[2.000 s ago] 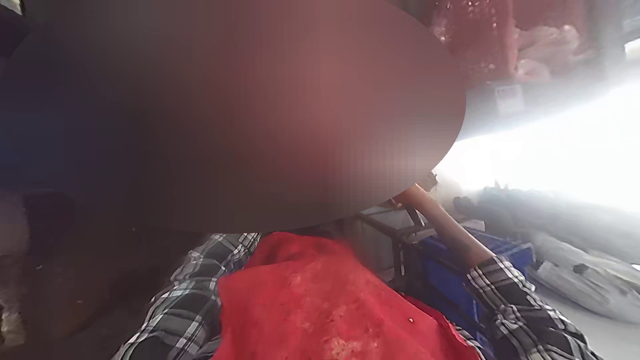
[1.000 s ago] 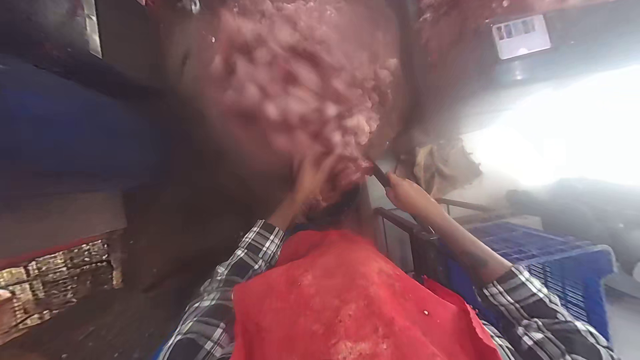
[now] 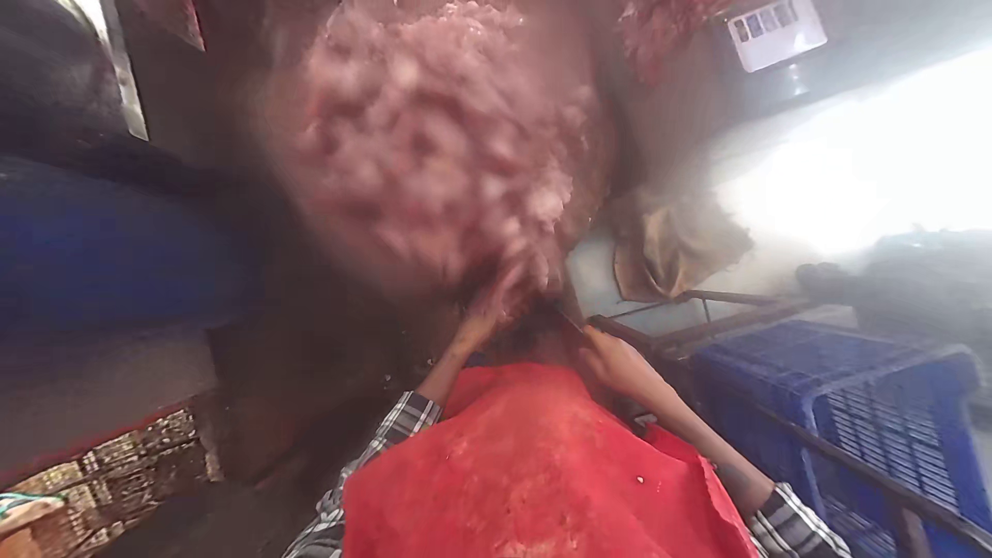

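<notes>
A large heap of raw pinkish meat pieces (image 3: 442, 147) fills the upper middle of the head view, partly blurred. At its lower edge my left hand (image 3: 482, 322) is on a piece of meat (image 3: 508, 294), its fingertips hard to make out. Just to the right, my right hand (image 3: 608, 353) is closed around a knife (image 3: 572, 319), whose dark blade points up and left toward the meat. The handle is mostly covered by the fingers. Both hands are right above the red apron (image 3: 542, 457) on my body.
Blue plastic crates (image 3: 821, 372) and a dark metal frame (image 3: 697, 325) are at the right. A brown sack-like cloth (image 3: 666, 248) hangs beyond my right hand. At the upper right is a white device (image 3: 777, 32). A blue surface (image 3: 116, 240) lies at the left.
The heap of meat, hidden behind a blurred shape two seconds ago, is visible now. My right hand has moved down, closer to the apron, since one second ago.
</notes>
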